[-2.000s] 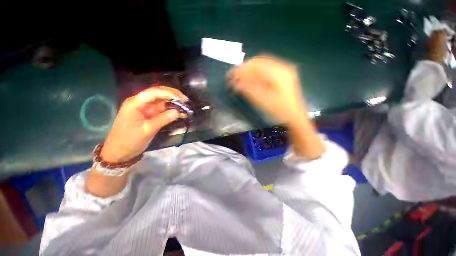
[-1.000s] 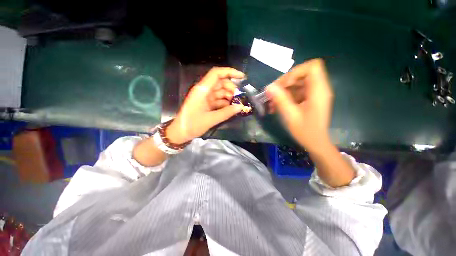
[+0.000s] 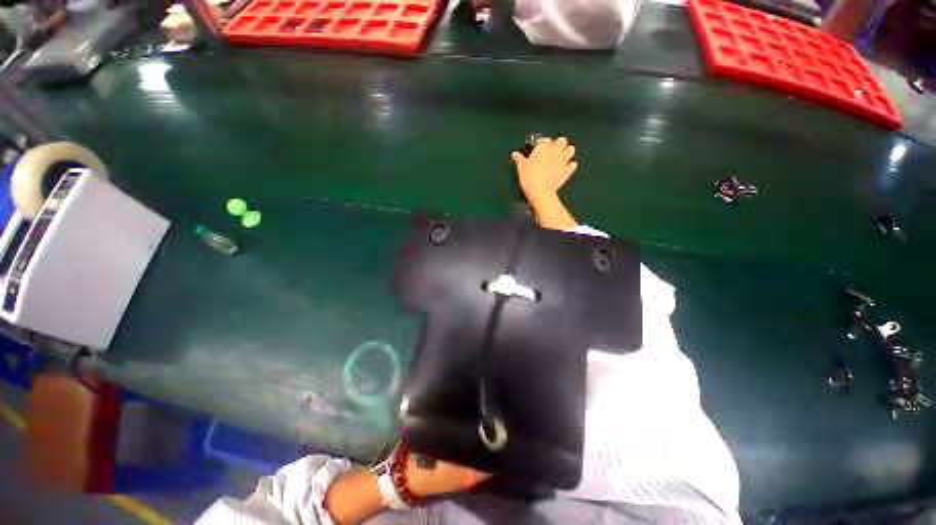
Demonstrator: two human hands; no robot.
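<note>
My right hand (image 3: 547, 169) is stretched far over the green bench mat, palm down. A small dark, shiny piece (image 3: 533, 143) is between its thumb and fingers; it looks like a watch head, but is too small to be sure. My left hand (image 3: 441, 476) is at the near edge, mostly hidden under the black machine head (image 3: 513, 349); its fingers and anything in them cannot be seen. The black machine head has a cable and a pale round fitting, and covers the fixture area and part of my right arm.
A green ring (image 3: 372, 372) lies left of the machine head. Farther left are a white box (image 3: 87, 261), a tape roll (image 3: 46, 169), green items (image 3: 243, 212) and a vial (image 3: 216, 240). Red trays (image 3: 334, 23) (image 3: 795, 62) stand at the back. Small metal parts (image 3: 905, 374) lie right.
The view has shifted up and towards the far side. My right hand has moved from beside my left hand to far across the mat. My left hand is now mostly covered.
</note>
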